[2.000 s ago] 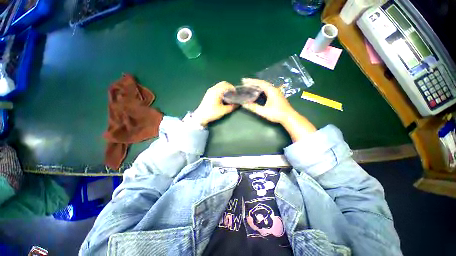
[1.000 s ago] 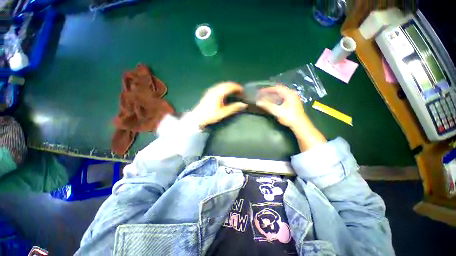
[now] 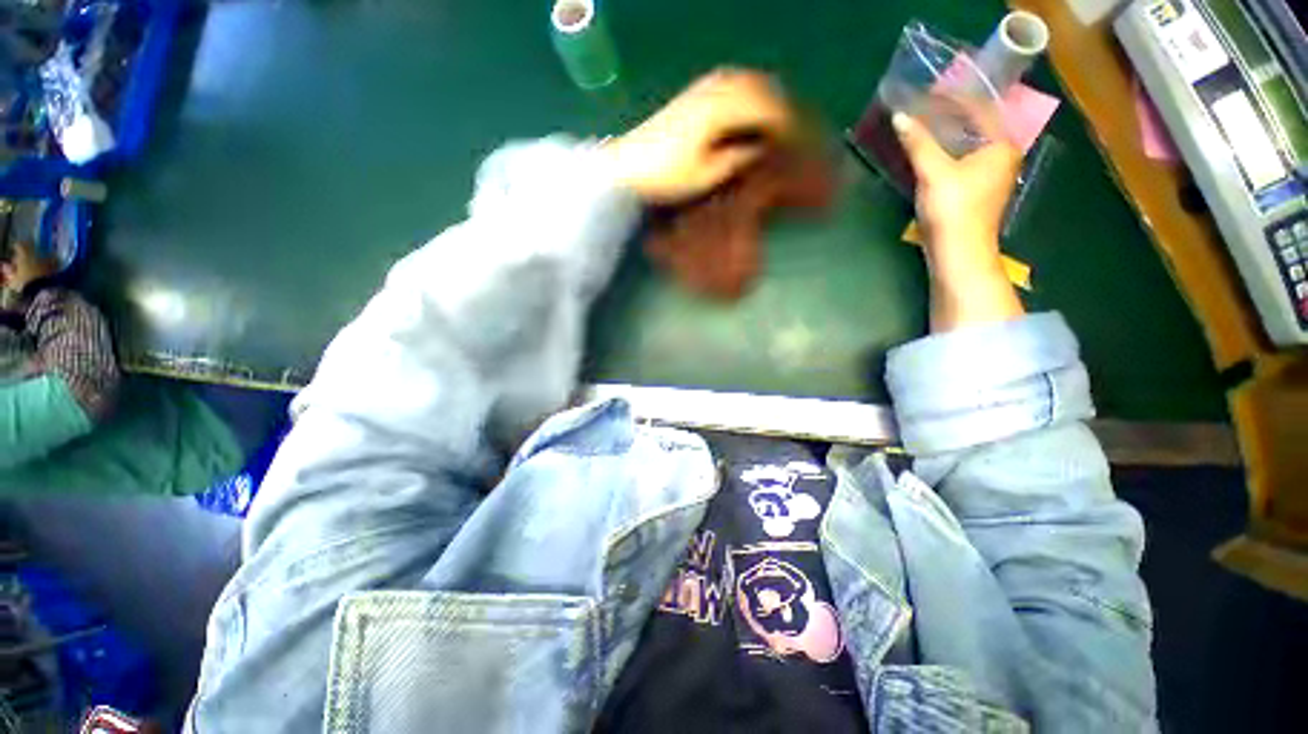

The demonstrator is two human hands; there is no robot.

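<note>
My left hand point(image 3: 706, 136) grips the brown cloth point(image 3: 713, 240) over the middle of the green bench mat; the cloth's far end is blurred. My right hand point(image 3: 964, 179) holds a clear bag point(image 3: 940, 83) at the right, with a reddish-brown mass low in it, partly hidden by my fingers. Another clear bag point(image 3: 1030, 184) shows at its edge behind my right hand. The yellow strip point(image 3: 1016, 270) is partly covered by my right wrist.
A green roll point(image 3: 585, 46) stands at the top centre. A white roll point(image 3: 1016, 43) and pink slip point(image 3: 1030, 112) are beyond my right hand. The counting scale point(image 3: 1234, 122) is on the box shelf point(image 3: 1148, 215). Blue bins point(image 3: 136, 108) and another person's checked sleeve point(image 3: 72, 337) are at the left.
My left hand has let go of the bag and taken the cloth, which moved from the left to the middle. My right hand has moved right and away with the bag.
</note>
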